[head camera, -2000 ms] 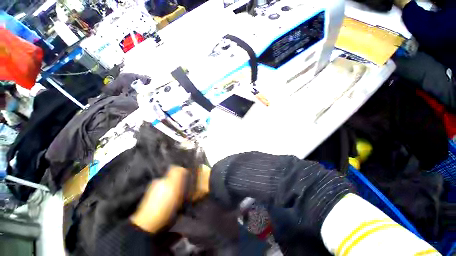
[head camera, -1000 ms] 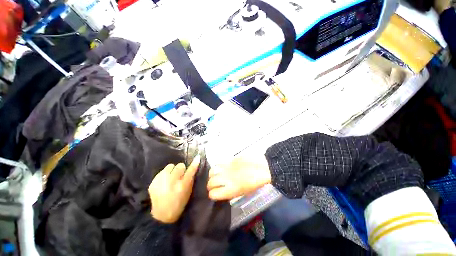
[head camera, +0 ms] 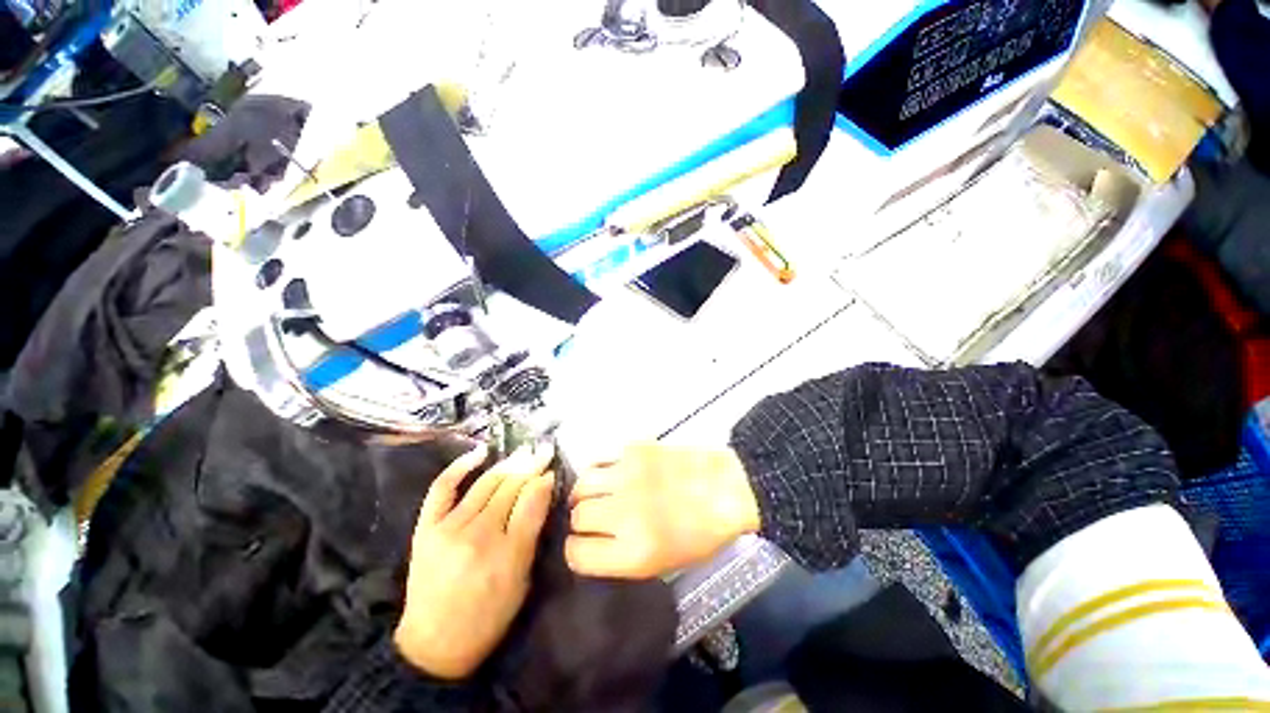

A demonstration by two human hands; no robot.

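Note:
The dark cloth garment (head camera: pixel 265 557) lies bunched left of and below the needle area (head camera: pixel 508 397) of the white sewing machine (head camera: pixel 627 126). My left hand (head camera: pixel 481 550) lies palm down on the cloth, fingertips close together just in front of the presser foot. My right hand (head camera: pixel 655 511) is beside it on the right, fingers curled at the cloth's right edge and pinching it. The presser foot and the cloth under it are partly hidden by my fingertips and the machine head.
A black strap (head camera: pixel 474 209) drapes over the machine head. A phone (head camera: pixel 684 279), an orange cutter (head camera: pixel 766 252) and a plastic-covered tray (head camera: pixel 996 244) lie on the table. A blue crate (head camera: pixel 1233 536) is at the right. More dark cloth (head camera: pixel 126 314) is heaped at the left.
The view has moved closer to the machine head. My left hand has gone from a pointing finger to fingers laid flat together near the needle. My right hand stays at the cloth edge.

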